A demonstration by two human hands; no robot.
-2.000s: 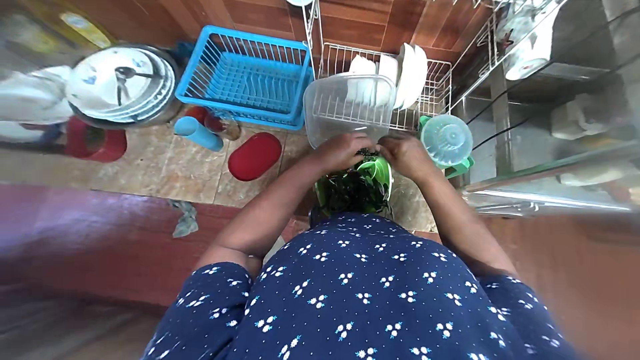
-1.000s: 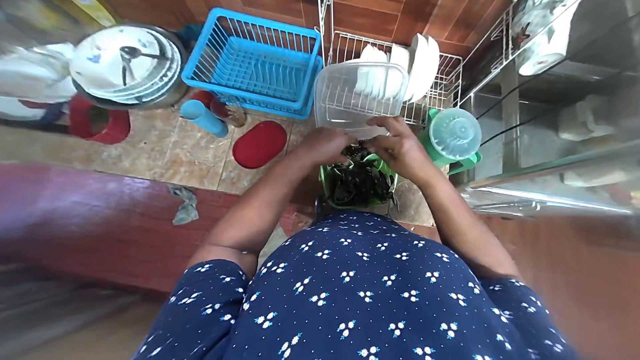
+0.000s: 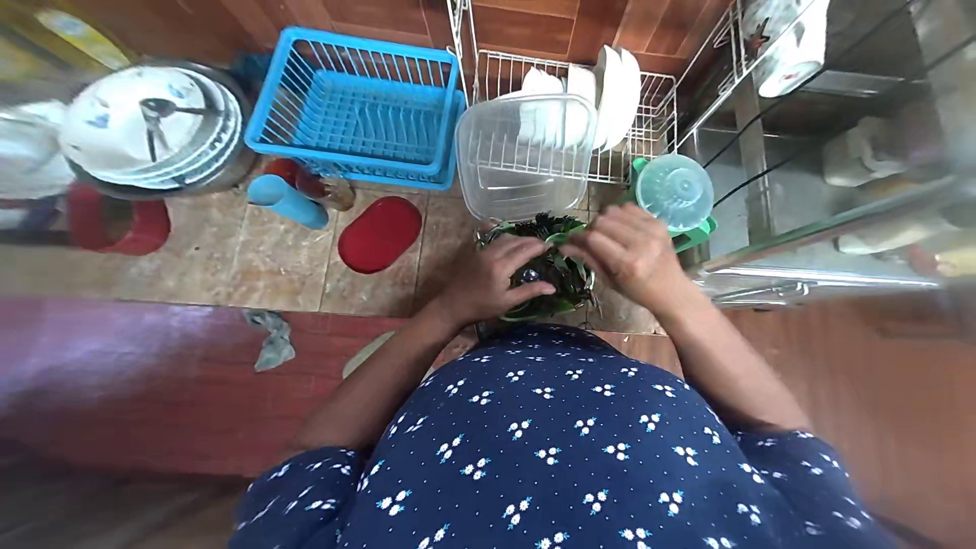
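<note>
Between my two hands is a small green leafy piece [image 3: 563,235]. My left hand [image 3: 509,276] pinches its left end, thumb apart and low over the greens. My right hand [image 3: 624,248] grips the right end with curled fingers. Under both hands, dark leafy greens [image 3: 560,276] fill a green container whose rim shows only in part, close against my body. Just beyond it stands a clear plastic container [image 3: 512,200], tilted against the wire rack. A green pitcher with a translucent lid [image 3: 675,192] is to the right of my right hand.
A blue plastic dish basket [image 3: 358,114] and a wire dish rack [image 3: 648,114] with white bowls and plates line the wall. Stacked plates with spoons [image 3: 141,122], a light-blue cup [image 3: 286,200] and a red oval lid [image 3: 380,234] are on the left. A metal-framed edge [image 3: 823,225] lies at right.
Two seconds ago, brighter green leaves lay by my hands; darker greens show now. My hands have moved apart slightly, with a green piece between them.
</note>
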